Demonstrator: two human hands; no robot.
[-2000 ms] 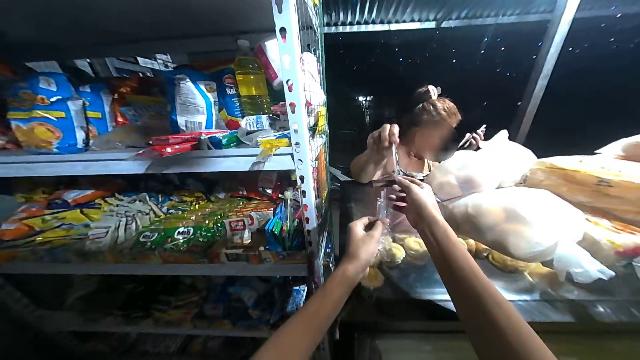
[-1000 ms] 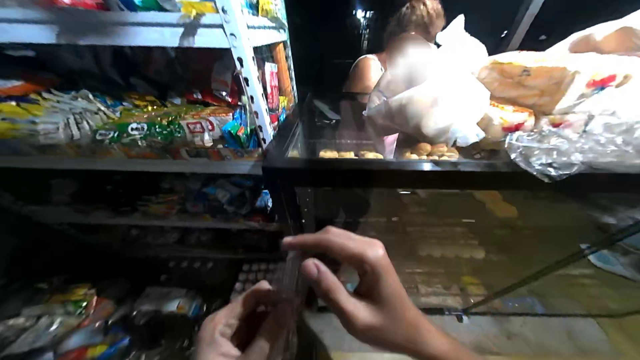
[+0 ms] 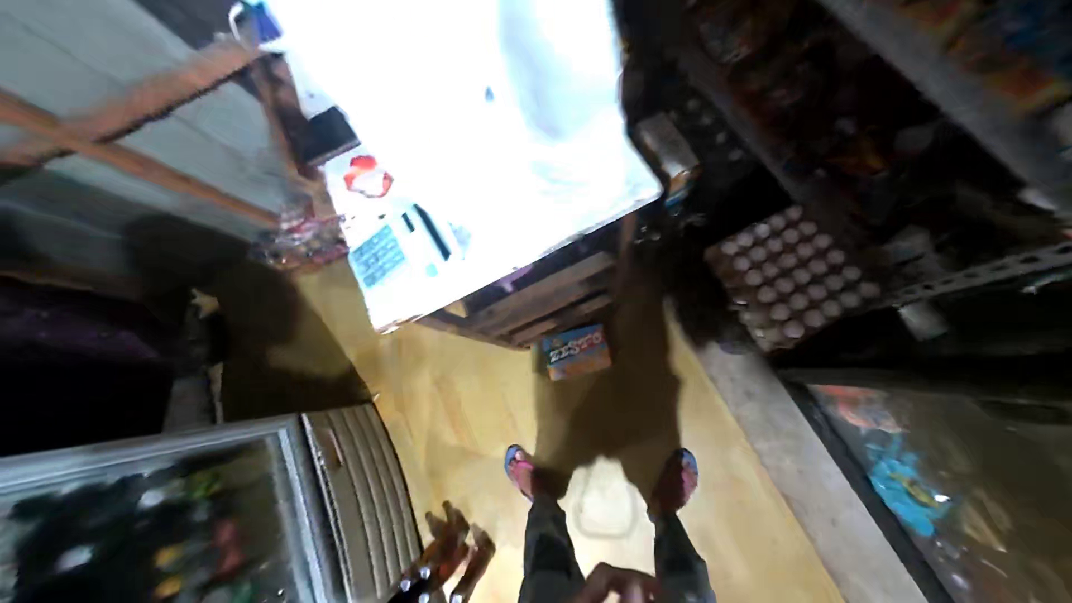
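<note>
My left hand [image 3: 448, 553] is low in the view, left of my legs, dark and blurred, with its fingers spread. Small bright spots show at it; whether it holds something I cannot tell. At the bottom edge, between my legs, my right hand [image 3: 620, 582] is partly cut off, and its fingers are blurred. Both hands are over the yellowish floor [image 3: 452, 402]. Ahead of them stands a brightly lit white table [image 3: 502, 193]. A calculator [image 3: 378, 256] and a red and white item [image 3: 367, 177] lie at its left side.
A glass-topped case [image 3: 289, 502] stands at lower left. A drink carton box [image 3: 578, 352] lies on the floor by the table. To the right are a tray of eggs [image 3: 791, 276], dark shelving [image 3: 913, 50] and a glass case [image 3: 888, 469] with a blue packet inside. My feet [image 3: 519, 471] are in sandals.
The view has swung away from the shelves and glass counter to the floor and white table. My hands, earlier close together at a clear plastic item, are now apart. The other person is out of view.
</note>
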